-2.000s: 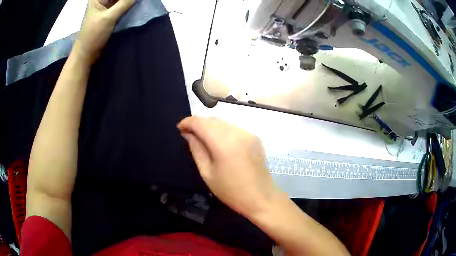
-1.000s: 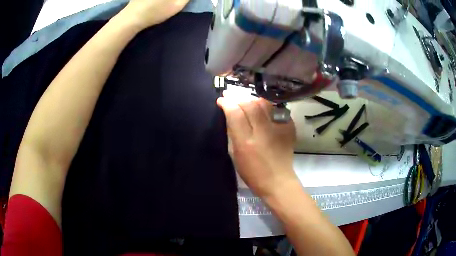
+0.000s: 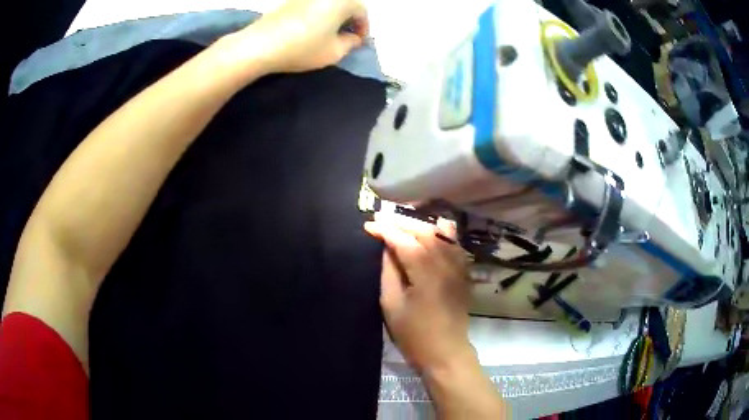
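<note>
A large black garment panel (image 3: 246,238) lies over the left of the table and down into the lap, with a grey-blue band (image 3: 140,37) along its far edge. My left hand (image 3: 316,37) grips the band near its right end, fingers curled. My right hand (image 3: 423,283) is at the panel's right edge, just below the needle area of the white sewing machine (image 3: 493,115); its thumb and fingertips pinch the cloth edge. The machine head hides the presser foot and part of the right fingers.
Black fabric strips (image 3: 554,287) lie on the machine bed, beside a blue and yellow-green tool (image 3: 572,314). A measuring tape (image 3: 534,385) runs along the front table edge. Green and yellow scissors (image 3: 639,357) are at the right. My red sleeve (image 3: 41,369) is at lower left.
The panel's right edge and my right hand have moved from the front of the table to under the machine head. My left hand has shifted right with the band. The view has tilted, showing more machine.
</note>
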